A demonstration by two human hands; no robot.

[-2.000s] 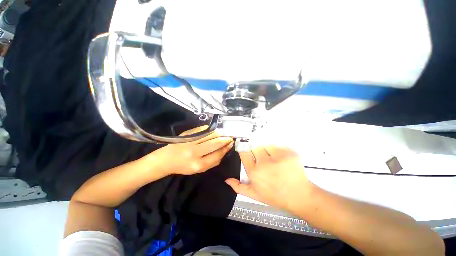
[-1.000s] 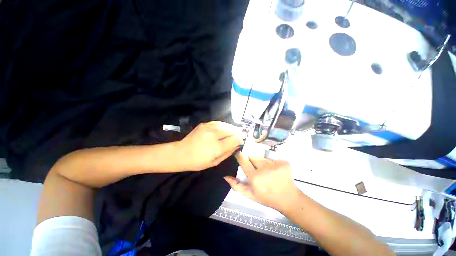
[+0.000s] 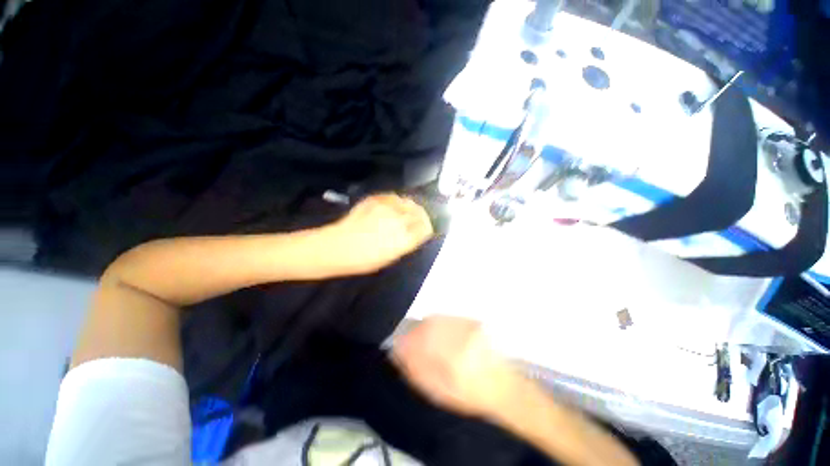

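Note:
The black garment spreads over the left side and hangs toward my lap. A small white label lies on it beside my left wrist. My left hand is curled on the cloth just left of the needle area and grips the garment; its fingertips are partly hidden. My right hand is blurred, off the cloth's seam, over the front edge of the machine bed; its fingers cannot be made out clearly. The white sewing machine with a blue stripe stands beyond, its presser foot near my left fingertips.
The white machine bed bears a small brown mark. Dark small tools lie at its right end. A dark control panel is at the right. A blue crate shows below the cloth.
My right hand has left the needle area and moved down toward the front edge. My left hand has closed up slightly left of the needle. The view has shifted, showing more of the machine's right side.

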